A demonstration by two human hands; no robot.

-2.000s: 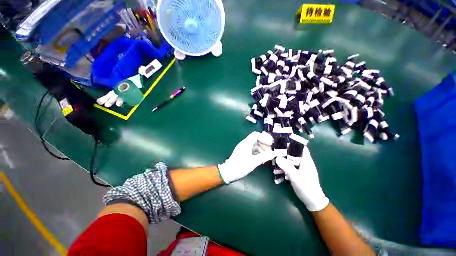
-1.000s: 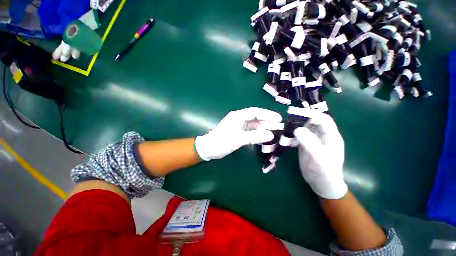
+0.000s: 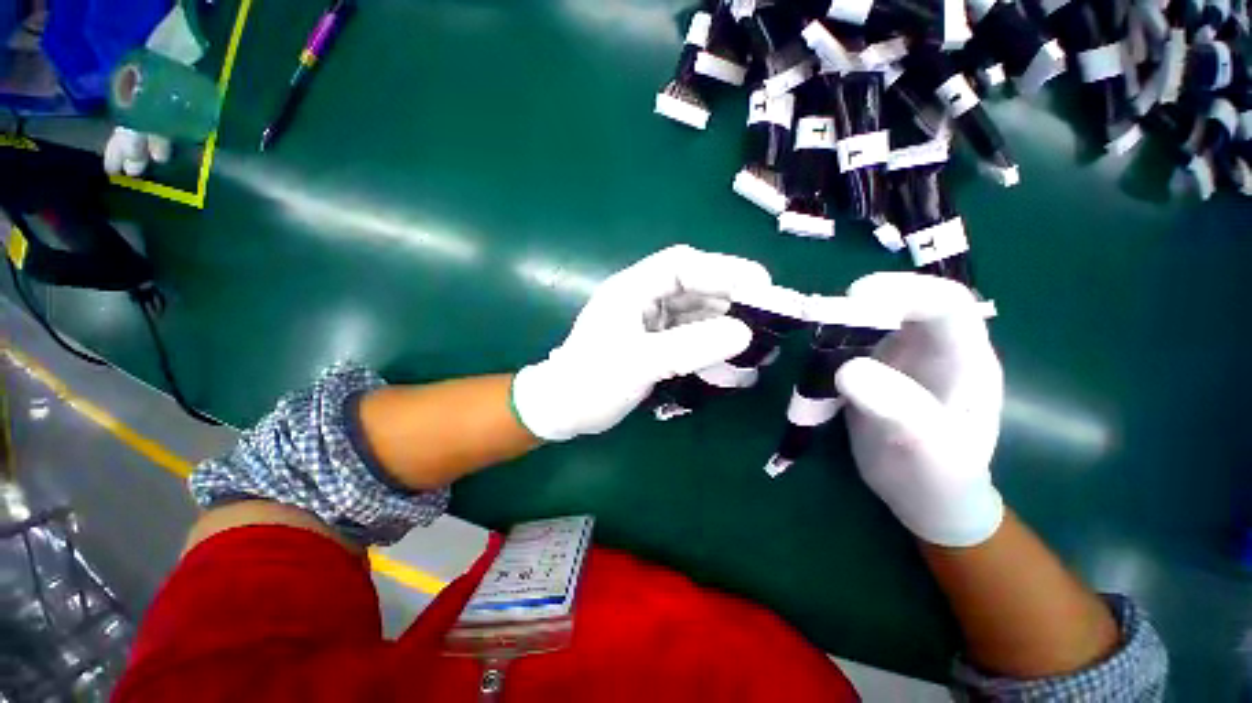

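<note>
My left hand point(image 3: 639, 343), in a white knit glove, grips one black wire harness point(image 3: 766, 330) by its white connector end. My right hand point(image 3: 923, 398), gloved too, grips a second black harness point(image 3: 824, 364) by its white end. The two white connectors point(image 3: 810, 305) line up nearly end to end between the hands. The second harness hangs down with a white band and a white tip. Another harness end point(image 3: 673, 409) shows below my left fingers; whether it is held or lies on the bench is unclear. Fingers hide parts of both harnesses.
A large pile of harnesses point(image 3: 961, 83) lies beyond the hands, cut off by the top edge. A pen point(image 3: 305, 72), green tape roll point(image 3: 168, 96), white lumps point(image 3: 135, 151) and black corded device point(image 3: 83, 234) are at left. A badge point(image 3: 529, 577) hangs before the red clothing.
The view has moved closer and down; the fan and yellow sign have left it. The harnesses, earlier held flat side by side, are now held with their white connectors in line.
</note>
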